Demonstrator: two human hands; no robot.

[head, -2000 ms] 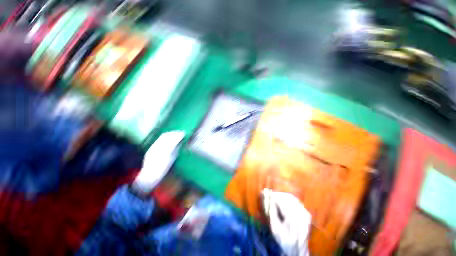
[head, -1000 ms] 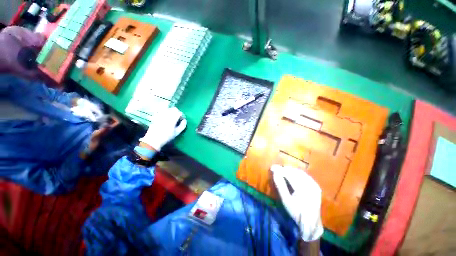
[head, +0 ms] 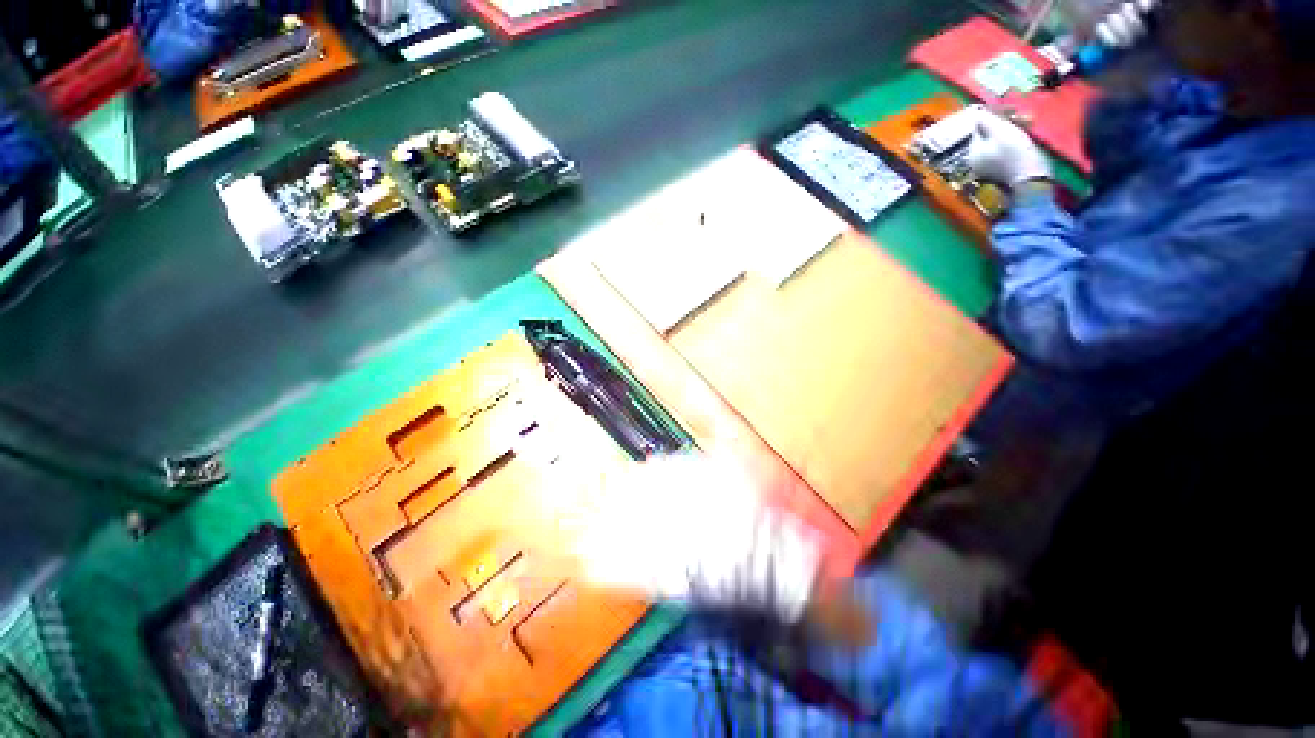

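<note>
The orange fixture (head: 433,534) lies on the green mat with its cut-outs bare of any board. A black electric screwdriver (head: 606,392) lies along its right side. My right hand (head: 700,541), in a white glove, is over the fixture's right edge by the screwdriver's lower end. It is blurred and overexposed, so its fingers and any hold cannot be made out. A black screw tray (head: 217,634) with a pen (head: 264,642) on it is at the lower left. My left hand is not in view.
A red-edged cardboard tray (head: 851,418) with pale sheets adjoins the fixture on the right. Two populated circuit boards (head: 325,202) (head: 483,162) sit on the dark green conveyor (head: 404,289). Another worker's gloved hand (head: 1005,149) is at an orange fixture, upper right.
The view has swung right, bringing in the conveyor boards and the neighbouring worker. My left hand has left the picture. My right hand has moved from the fixture's near edge to its screwdriver side.
</note>
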